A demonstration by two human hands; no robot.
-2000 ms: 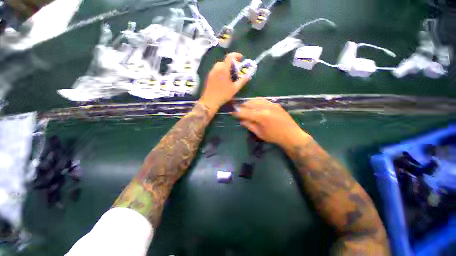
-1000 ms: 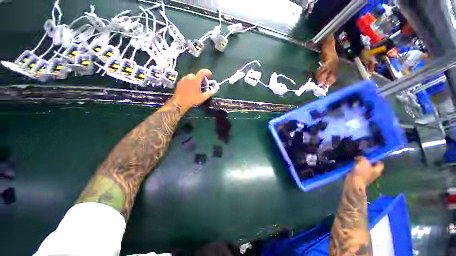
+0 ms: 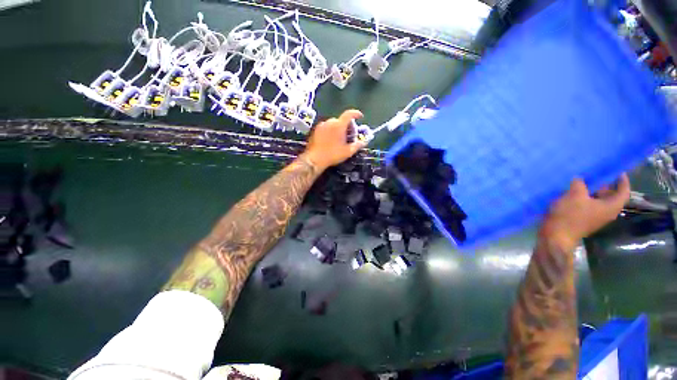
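Note:
My right hand grips the lower right rim of a blue parts bin. The bin is tipped steeply to the left over the green bench, and small black pieces slide at its lower left edge. A heap of black pieces, some with pale faces, lies on the bench below and left of the bin. My left hand holds a small white adapter unit by its fingertips at the dark rail, just above the heap. The adapter's white cord runs up to the right.
Rows of open white adapters with cords lie beyond the dark worn rail. More black pieces lie at the left. A blue crate stands at the lower right. The raised bin hides the bench's upper right.
The bin has gone from nearly level to steeply tipped, and many black pieces now lie heaped on the bench. My left hand still holds the adapter.

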